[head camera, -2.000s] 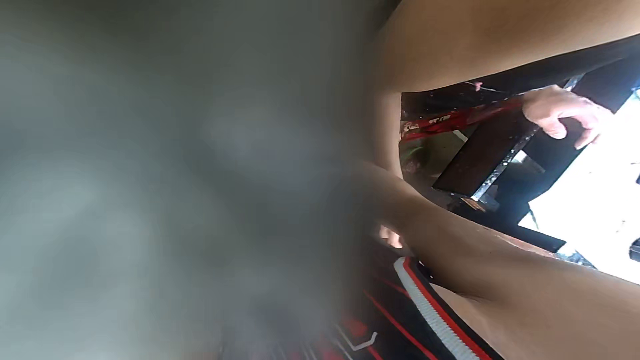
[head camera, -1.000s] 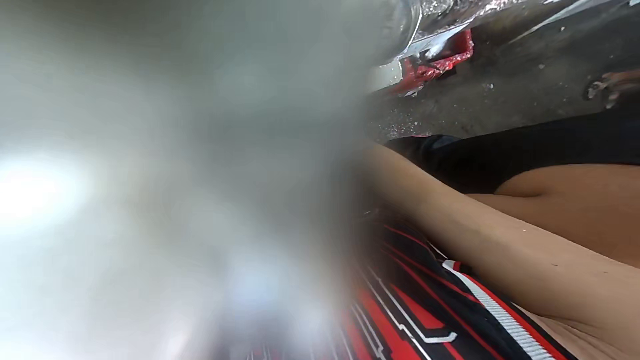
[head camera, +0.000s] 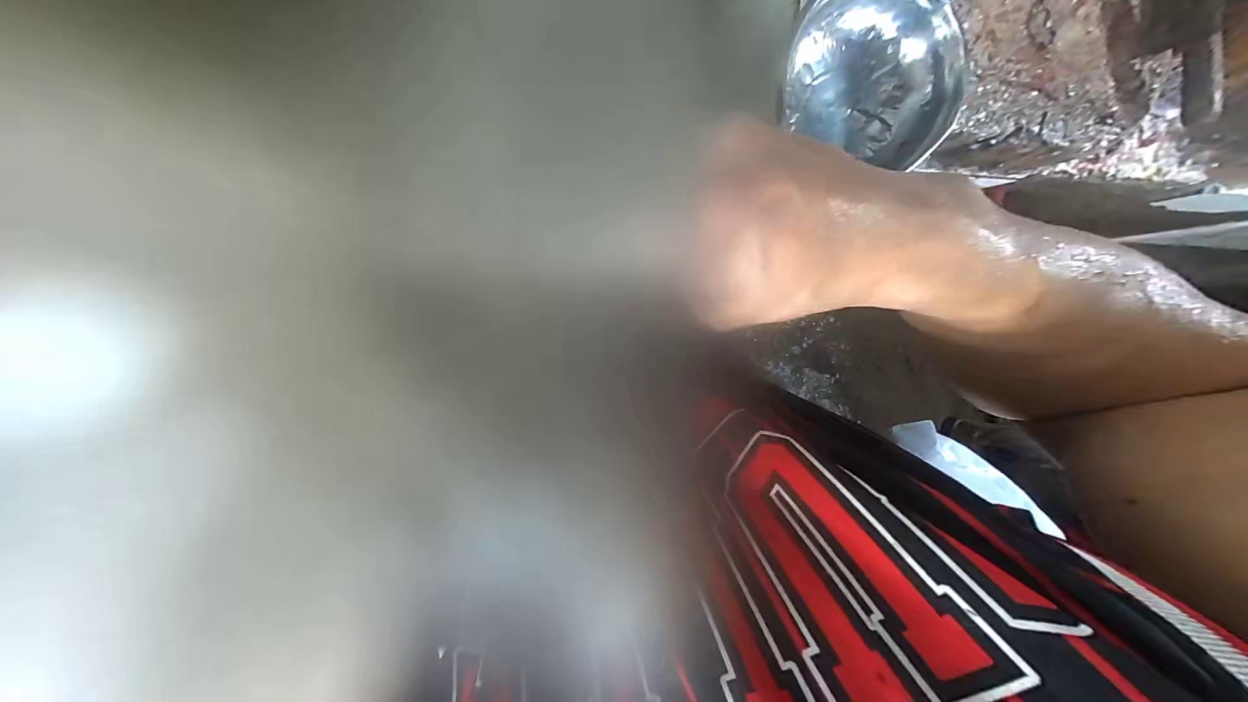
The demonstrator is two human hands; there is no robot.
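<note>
A bare hand, apparently my right hand (head camera: 760,229), reaches in from the right beside a rounded, shiny metal object (head camera: 873,83). Its wrist lies just below the metal; whether they touch is unclear. The wrist and forearm look wet, with pale foam or droplets on them. A grey blur across the left side of the view hides the fingertips and anything they may hold. My left hand cannot be seen.
A wet, speckled brown surface (head camera: 1043,73) lies at the upper right, with dark bars at its edge. My black and red patterned shirt (head camera: 858,585) fills the lower middle. A white piece of material (head camera: 965,468) shows between shirt and arm.
The view has shifted strongly. My hand and wet forearm now show beside the shiny metal object, where one second ago a forearm ran into the blur.
</note>
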